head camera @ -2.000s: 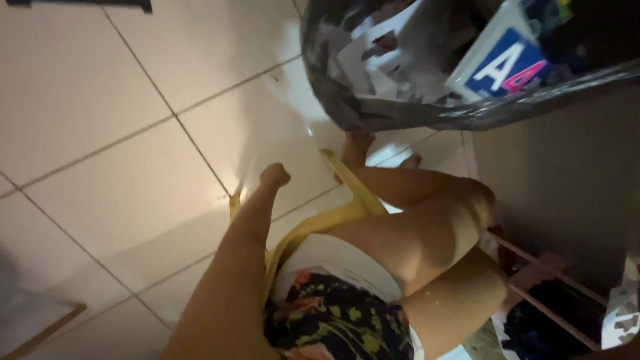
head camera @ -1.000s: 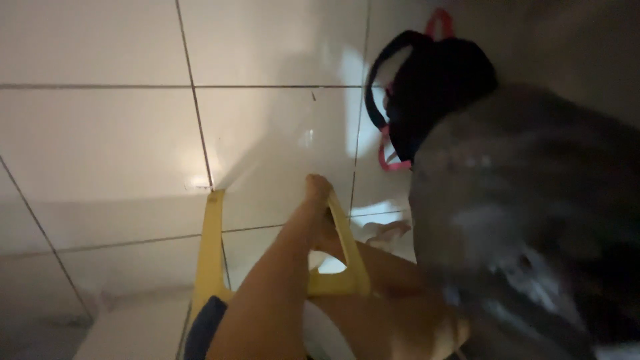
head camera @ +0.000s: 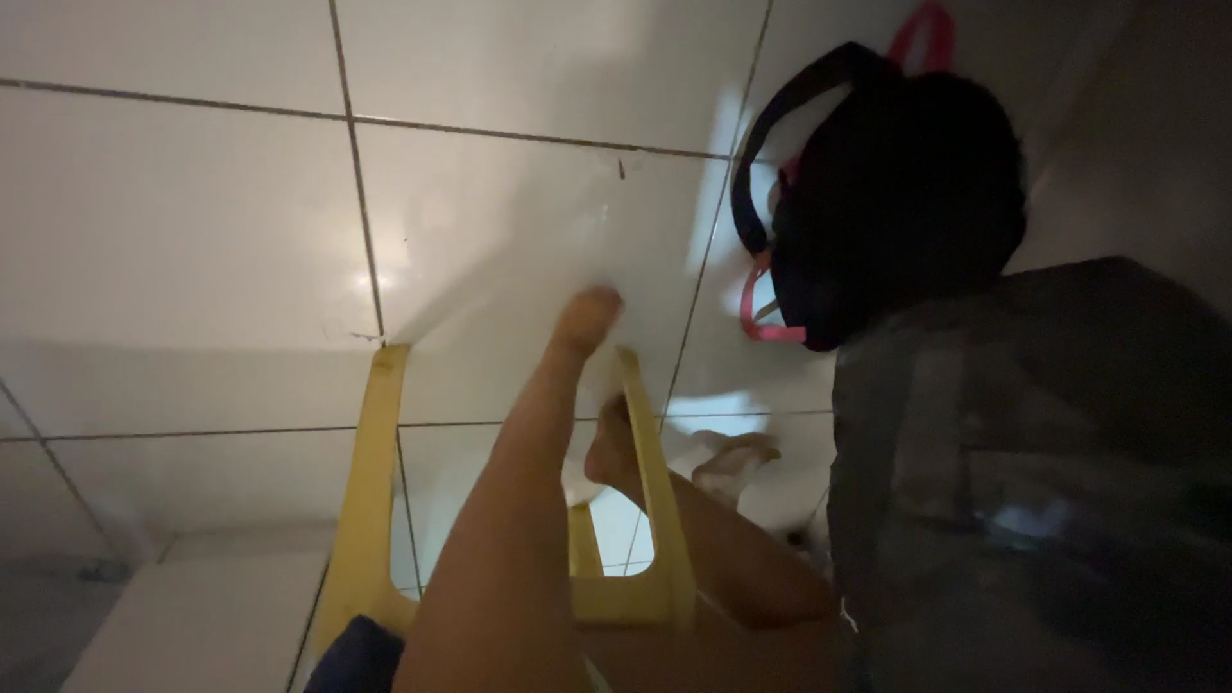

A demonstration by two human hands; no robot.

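My left hand (head camera: 587,322) appears small and dim at the end of the outstretched forearm, in front of the white tiled floor (head camera: 520,241). Its fingers look curled, but blur hides whether they grip anything. Just right of it stands one leg of a yellow plastic stool (head camera: 640,462); another leg rises at the left. Bare feet (head camera: 736,460) show beyond the stool, with bent legs at the lower middle. My right hand is out of view.
A dark backpack (head camera: 900,202) with pink loops lies on the floor at upper right. Below it, a large grey plastic bag (head camera: 924,481) fills the right side. Dark blue fabric (head camera: 356,654) shows at the bottom left.
The view has shifted a lot since the first frame. The backpack shows in the last two frames only; the papers seen in the bag at first are no longer visible.
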